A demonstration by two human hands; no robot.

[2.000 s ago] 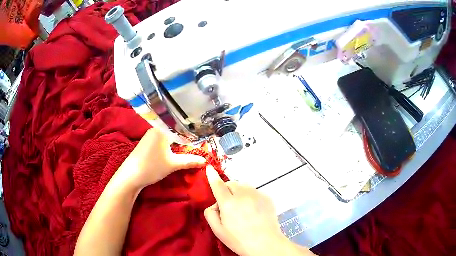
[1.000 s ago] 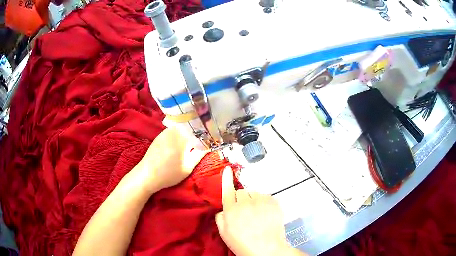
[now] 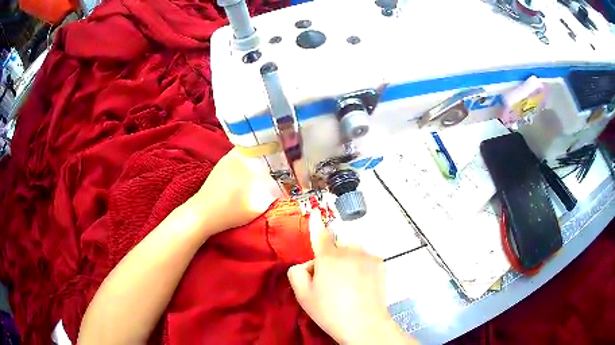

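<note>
Deep red garment fabric (image 3: 222,283) lies in a large crumpled heap and looks orange under the lamp of the white sewing machine (image 3: 418,47). A ridged smocked panel (image 3: 155,178) lies left of my left wrist. My left hand (image 3: 246,189) presses flat on the fabric just left of the presser foot (image 3: 307,197), fingertips partly hidden behind the machine head. My right hand (image 3: 337,276) lies in front of the needle, index finger pointing forward onto the fabric's gathered right edge (image 3: 324,210), other fingers curled. The stitch point is too bright to see clearly.
Right of the needle are the grey tension dial (image 3: 350,204), paper sheets (image 3: 445,222) and a blue and green pen (image 3: 442,156). A black rectangular item (image 3: 522,199) lies on a red loop beside a thin black tool (image 3: 558,185). Ruler markings run along the table edge (image 3: 431,317).
The camera view has shifted, so the machine sits further right. The puckered edge under my right index finger now reaches the presser foot, with smoother fabric in front. Both hands remain on the fabric.
</note>
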